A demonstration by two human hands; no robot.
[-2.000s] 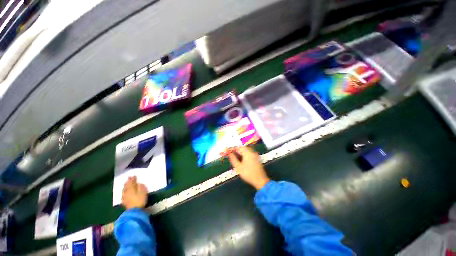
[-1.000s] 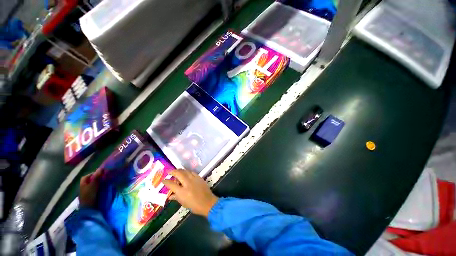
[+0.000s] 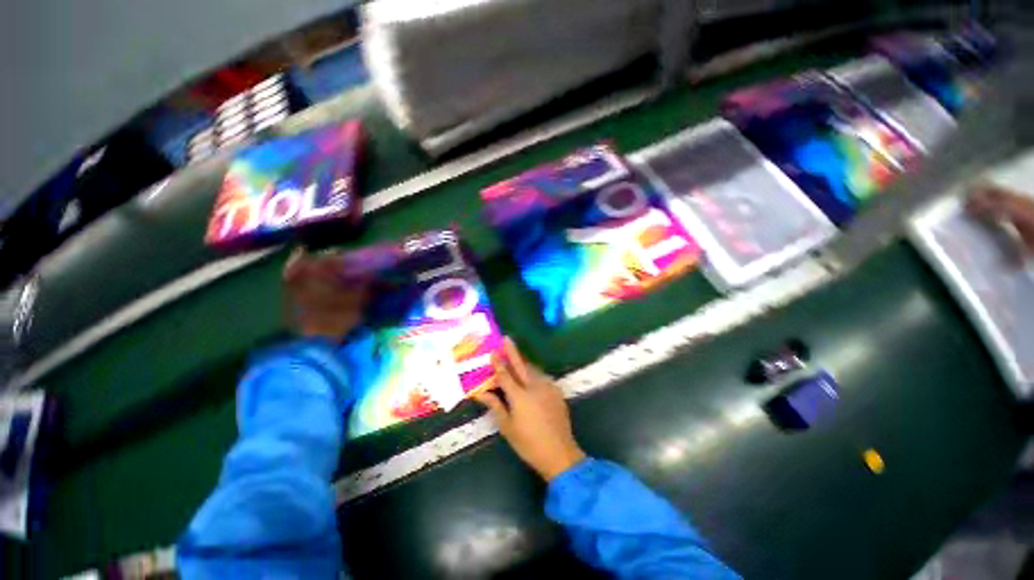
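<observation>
A swirl-printed retail box [image 3: 425, 329] lies flat on the green belt in front of me, its large print running along its right side. My left hand [image 3: 323, 297], blurred, is at the box's upper left corner, fingers over its edge. My right hand [image 3: 531, 410] touches the lower right edge with its fingertips; whether they pinch anything is unclear. A small white label [image 3: 446, 389] shows on the print just left of those fingertips, blurred. Another swirl box [image 3: 595, 236] lies to the right, apart from the first.
A grey panel with white border [image 3: 743, 204] and further boxes lie up the belt. A spare swirl box [image 3: 289, 187] sits on the far ledge. A blue block [image 3: 805, 402], a black object [image 3: 778, 361] and a yellow disc [image 3: 873, 461] lie on the bench. Another person's hand [image 3: 1003, 212] is at right.
The view has swung. My left hand has moved from the white-faced box to the swirl box's upper left corner. My right hand stays near a swirl box's lower right edge.
</observation>
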